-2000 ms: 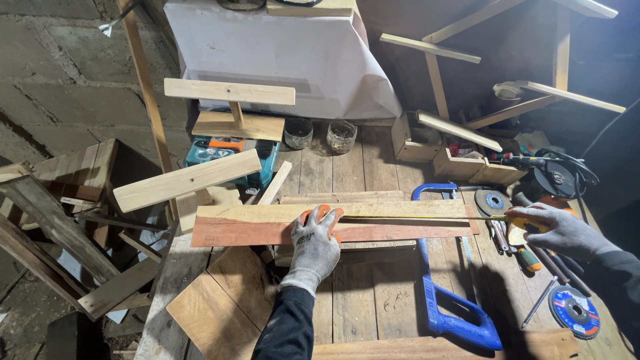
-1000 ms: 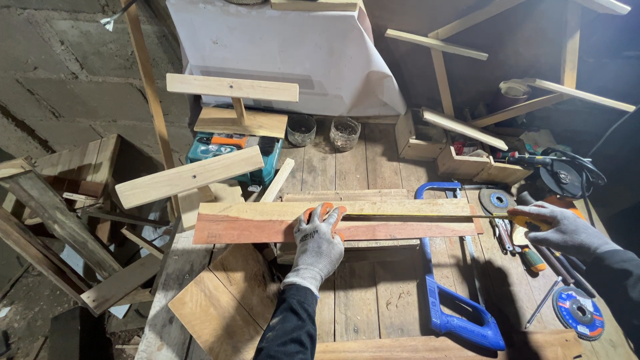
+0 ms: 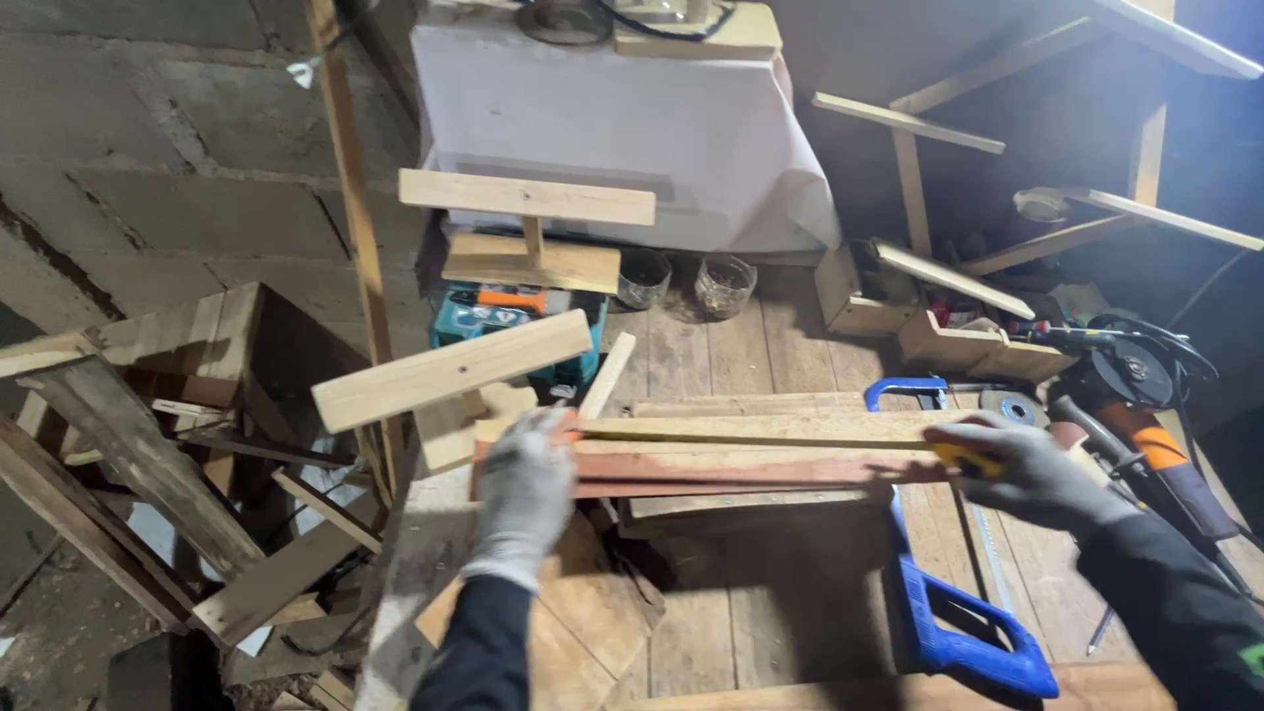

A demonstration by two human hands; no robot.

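Observation:
A pale wooden strip [image 3: 750,429] and a reddish board [image 3: 711,472] lie side by side above the workbench. My gloved left hand [image 3: 523,494] grips their left end, with orange showing at the fingers. At the right end of the boards my gloved right hand [image 3: 1027,469] holds a yellow tape measure [image 3: 968,460], its thin blade running along the pale strip toward my left hand. A blue hacksaw [image 3: 973,632] lies on the bench, partly beneath the boards.
An angle grinder [image 3: 1145,434] lies at the right beside a cutting disc [image 3: 1012,406]. Two glass jars [image 3: 726,286] and a teal tool case [image 3: 494,321] stand behind the boards. Wooden offcuts [image 3: 296,583] are heaped at left.
My left hand has moved to the left end of the boards from farther along them. My right hand with the tape measure has come closer to the boards' right end.

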